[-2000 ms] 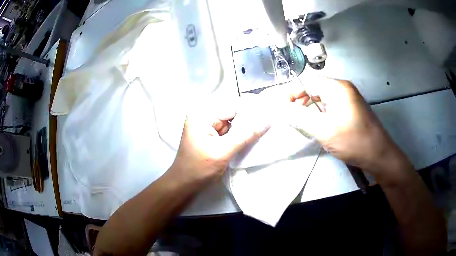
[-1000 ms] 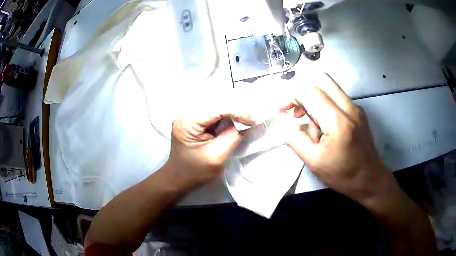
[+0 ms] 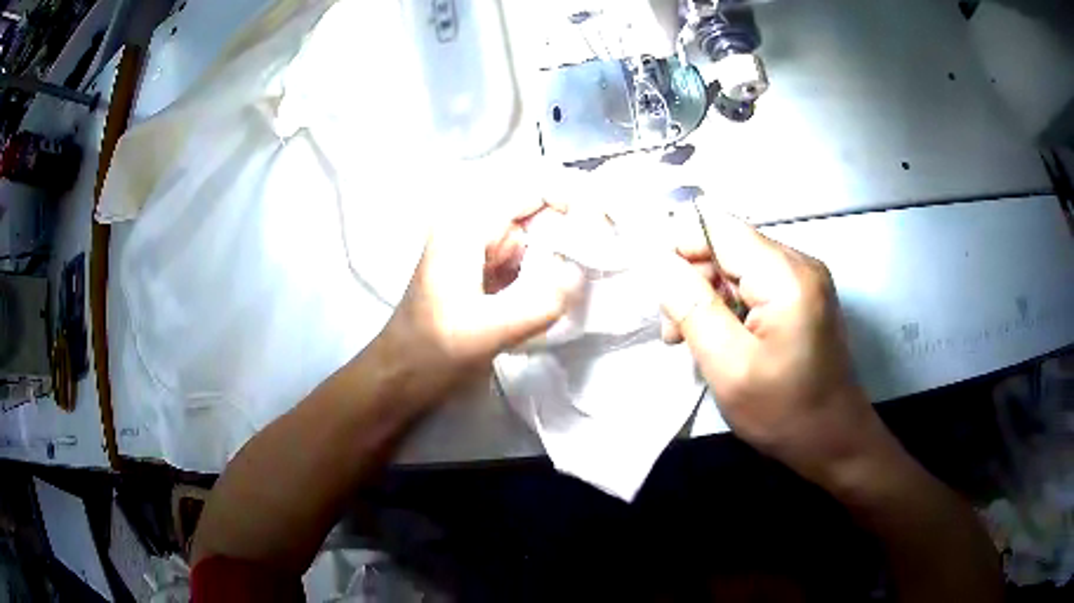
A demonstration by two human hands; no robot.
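A small white fabric piece (image 3: 618, 406) hangs below both hands with its pointed corner down, past the table's front edge. My left hand (image 3: 477, 300) pinches its upper left part between thumb and fingers. My right hand (image 3: 771, 348) is at its right side, thumb and fingertips on the cloth. A thin dark line, perhaps a slim tool, shows between the right fingers; glare hides what it is. The upper part of the piece is overexposed. The metal needle plate (image 3: 601, 112) lies beyond the hands.
A large white garment body (image 3: 236, 283) is heaped at left. The machine head's white rounded part (image 3: 465, 83) stands above the left hand. A dark round fitting with a pale knob (image 3: 742, 77) is right of the plate. Dark and orange scissors (image 3: 68, 342) lie far left.
The left hand has risen slightly and the right has turned. The white piece's lower part has shifted a little left and up. The view has shifted, so the plate appears higher. Both hands stay at the cloth.
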